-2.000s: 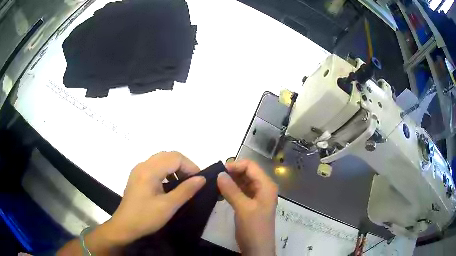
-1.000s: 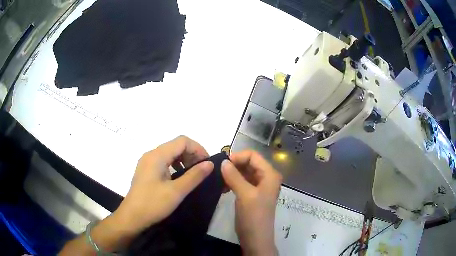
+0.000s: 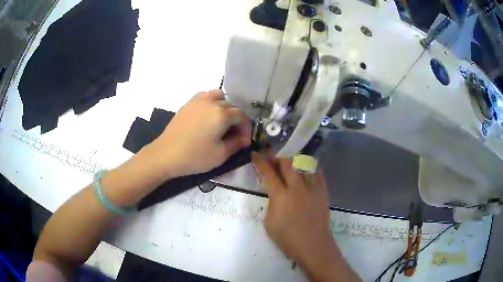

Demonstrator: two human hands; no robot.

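Observation:
A black cloth piece [image 3: 182, 184] lies under my left forearm and runs to the needle area of the white sewing machine [image 3: 380, 66]. A notched end of black cloth [image 3: 144, 132] shows left of my left hand. My left hand [image 3: 207, 132] is on the cloth just left of the presser foot [image 3: 259, 135], fingers curled. My right hand [image 3: 292, 198] has its fingertips on the cloth at the front of the foot, beside the cream knob [image 3: 305, 163]. The needle and the cloth edge under it are hidden by the fingers and machine head.
A stack of black cut panels [image 3: 83, 60] lies at the upper left of the white table [image 3: 182, 242]. Orange-handled snips [image 3: 412, 248] and dark cord lie at the lower right. The grey machine bed [image 3: 364, 176] extends right of my right hand.
Both hands have moved from the near table edge to the needle, bringing the black cloth with them. The camera view has moved closer to the machine, and the stack appears farther left.

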